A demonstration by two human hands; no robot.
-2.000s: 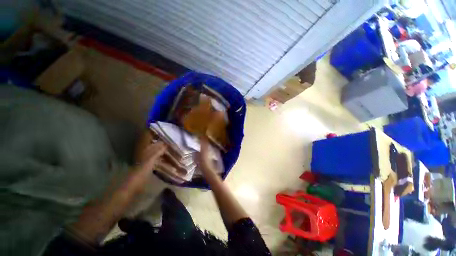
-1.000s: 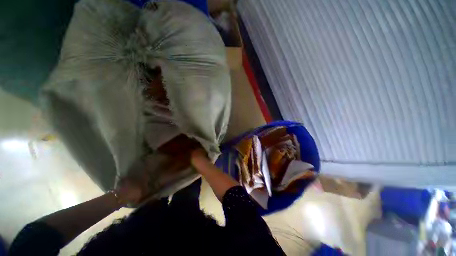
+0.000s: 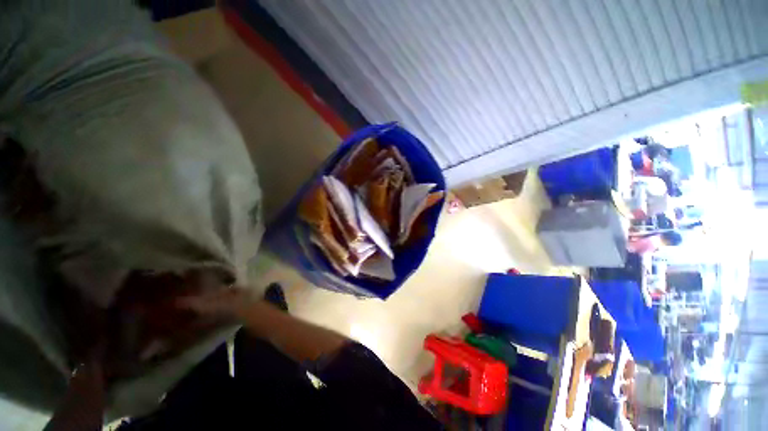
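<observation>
The grey-beige woven sack [image 3: 160, 143] bulges at the left with an opening low in its side. Dark reddish-brown pieces [image 3: 152, 324] show blurred inside the opening. My right hand [image 3: 215, 303] reaches into the opening; its fingers are blurred, and whether it grips a piece is unclear. My left hand [image 3: 82, 387] is at the opening's lower left edge, dark and partly hidden. The blue bin [image 3: 295, 248] stands right of the sack, holding stacks of brown cut pieces [image 3: 387, 189] with white backs, several standing on edge.
A white ribbed roller shutter [image 3: 522, 76] rises behind the bin. A cardboard box [image 3: 488, 189] and a grey box [image 3: 581, 231] stand beyond. A red stool [image 3: 466, 375] is at the lower right beside a worktable [image 3: 573, 362] with blue sides. Pale tiled floor lies between.
The view has swung right since one second ago, so the sack sits further left. Two seconds ago both hands were at a stack in the bin; now they are at the sack opening.
</observation>
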